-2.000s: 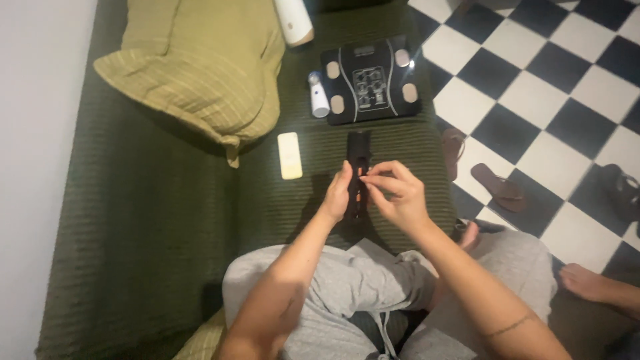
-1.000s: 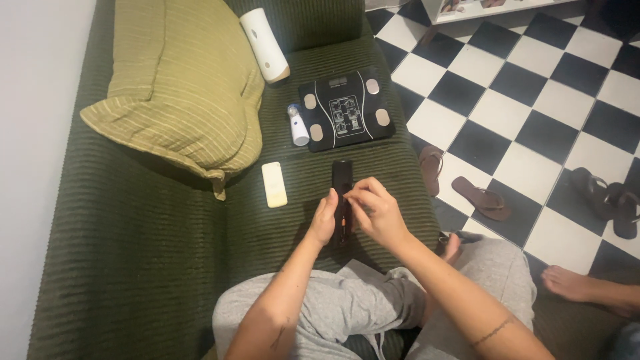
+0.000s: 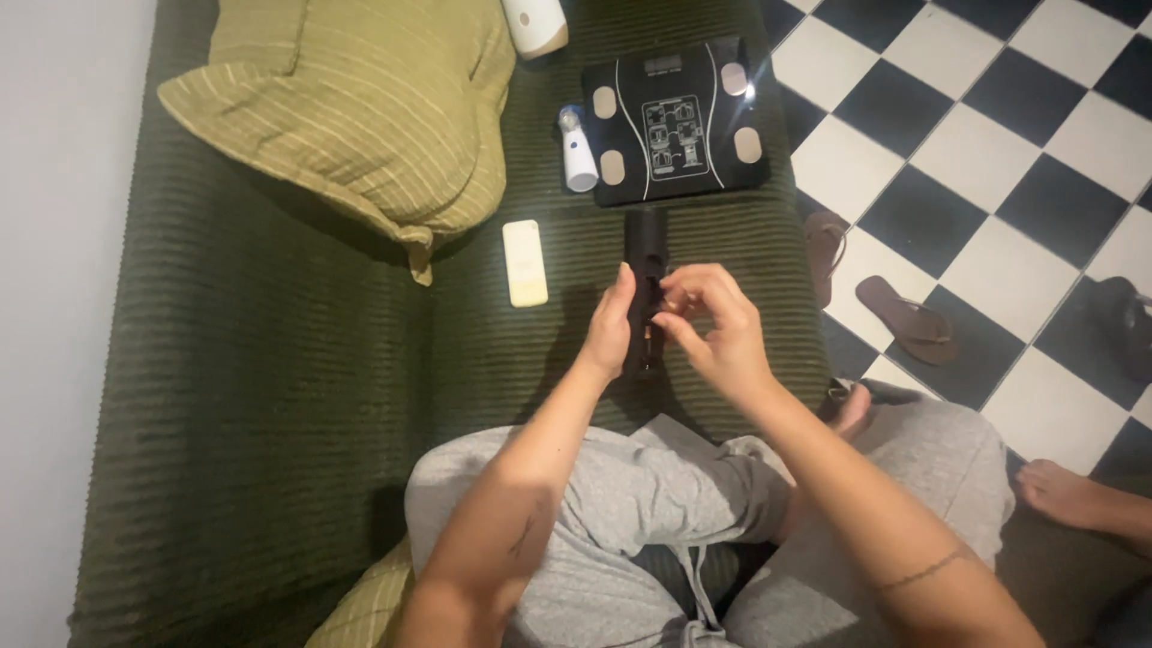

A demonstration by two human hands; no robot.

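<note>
My left hand (image 3: 614, 322) holds a long black device (image 3: 646, 243) from its left side, above the green corduroy sofa. An opened slot with coppery parts, perhaps a battery bay, shows along its lower half. At the device's right edge is my right hand (image 3: 715, 328), thumb and forefinger bent at the slot; whether a small part is between them cannot be told. Left of the device lies a pale yellow remote-like object (image 3: 525, 264). Beyond are a black body scale (image 3: 677, 121) with metal pads and, beside it, a small white handheld device (image 3: 578, 155).
A green striped cushion (image 3: 360, 117) rests at the left on the sofa (image 3: 270, 387). A white cylindrical object (image 3: 537, 25) lies at the top. Flip-flops (image 3: 907, 320) stand on the checkered floor (image 3: 972, 144) at right, and another person's bare foot (image 3: 1066, 493) shows there.
My left hand stays around the black device. My right fingers remain at its slot, with the thumb and forefinger more apart than before. The view has shifted.
</note>
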